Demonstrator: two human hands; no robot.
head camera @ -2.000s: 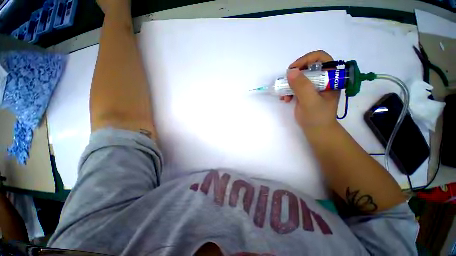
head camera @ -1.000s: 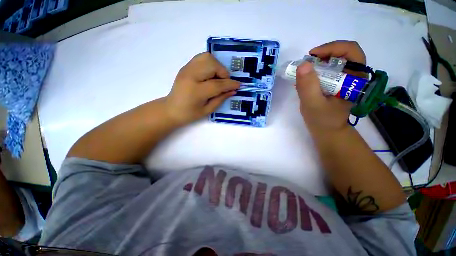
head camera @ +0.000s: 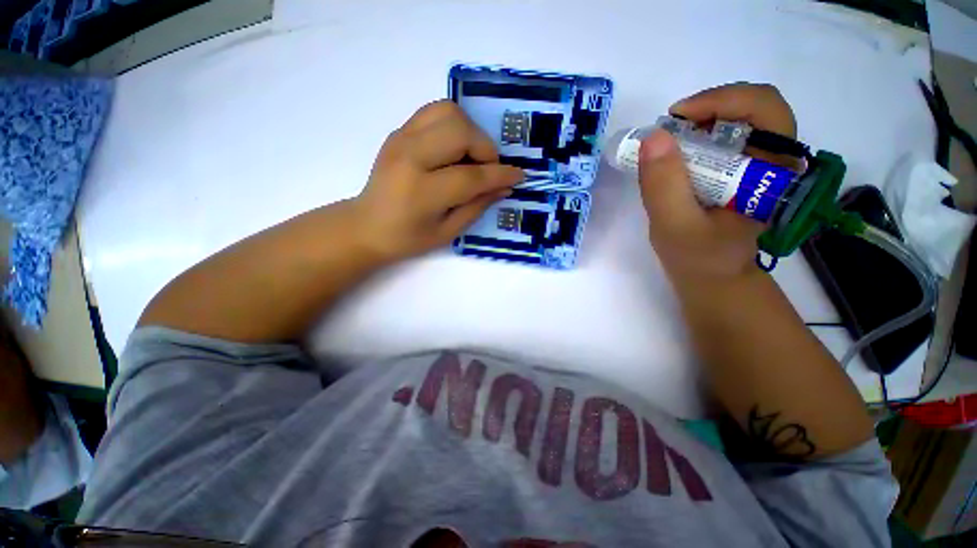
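A light blue plastic housing (head camera: 532,126) lies open in the middle, its two parts one above the other, with black parts and a small silver grid in each. My left hand (head camera: 437,182) grips it from the left, where the two parts meet. My right hand (head camera: 707,182) holds the glue syringe (head camera: 702,171) with a blue-and-white label, its front end pointing left at the housing's right edge. The needle tip is faint and blurred there. A green adapter (head camera: 806,203) sits on the syringe's rear, and a clear air hose (head camera: 905,257) runs from it.
White paper (head camera: 246,128) lies under the work. A black smartphone (head camera: 873,278), crumpled white tissue (head camera: 932,214) and dark-handled pliers (head camera: 945,118) are at the right. A bag of small blue parts (head camera: 48,182) is at the left. Blue housings (head camera: 80,21) stand at the upper left. Another person's arm (head camera: 19,396) shows lower left.
My left hand has come back from the upper left and grips an open housing on the paper. The syringe has shifted right, and its front end is now at the housing's right edge.
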